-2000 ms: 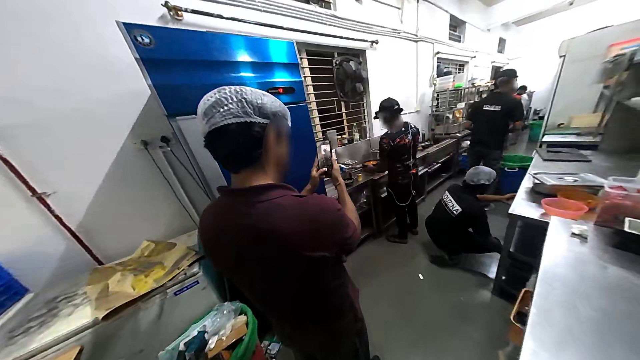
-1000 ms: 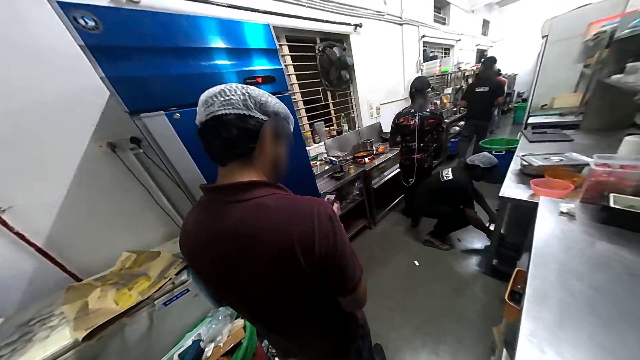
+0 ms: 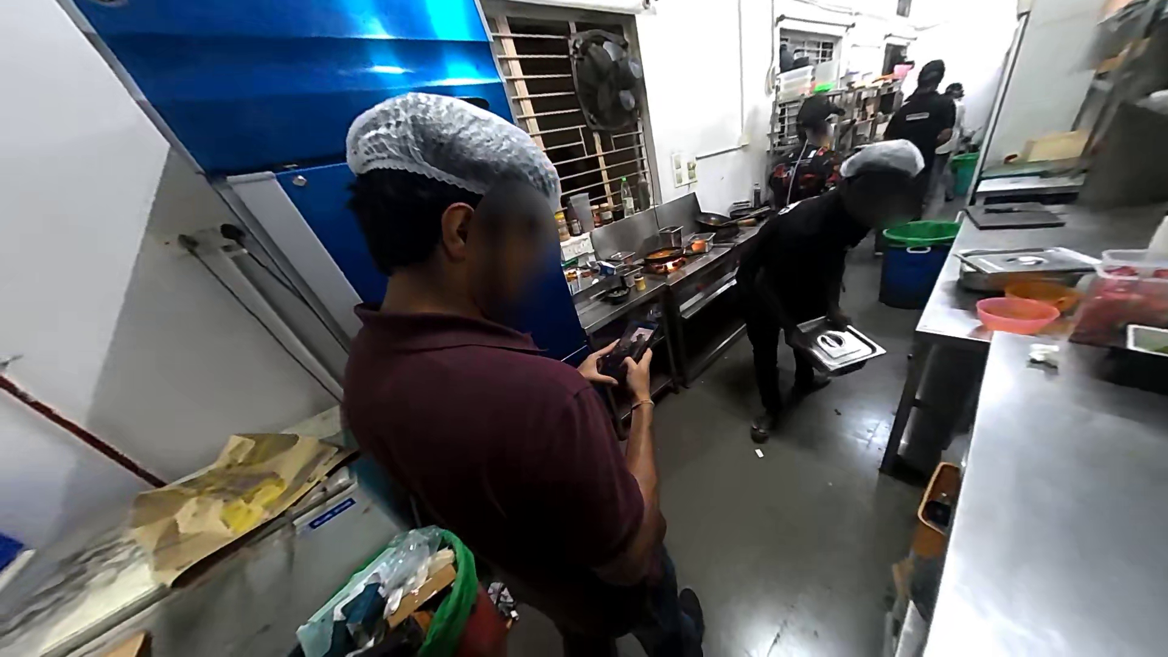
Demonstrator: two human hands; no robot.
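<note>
Neither of my hands shows in the head view. Close in front stands a person in a maroon shirt and hairnet (image 3: 493,438), a smartphone (image 3: 630,349) held in both of that person's hands. Beyond, a co-worker in black with a hairnet (image 3: 803,255) bends forward and holds a lidded steel food pan (image 3: 838,347). A frying pan (image 3: 666,259) sits over a flame on the steel cooking counter (image 3: 721,266) under the barred window.
A steel worktable (image 3: 1058,511) runs along the right, with a pink bowl (image 3: 1017,315) beyond it. A filled waste bin (image 3: 461,584) stands at the lower left, near crumpled brown paper (image 3: 228,502). A blue bin (image 3: 912,274) stands farther back.
The co-worker who crouched by the right table has risen to a bent stance, with the lidded pan now visible in hand. The view has shifted closer to the person in maroon.
</note>
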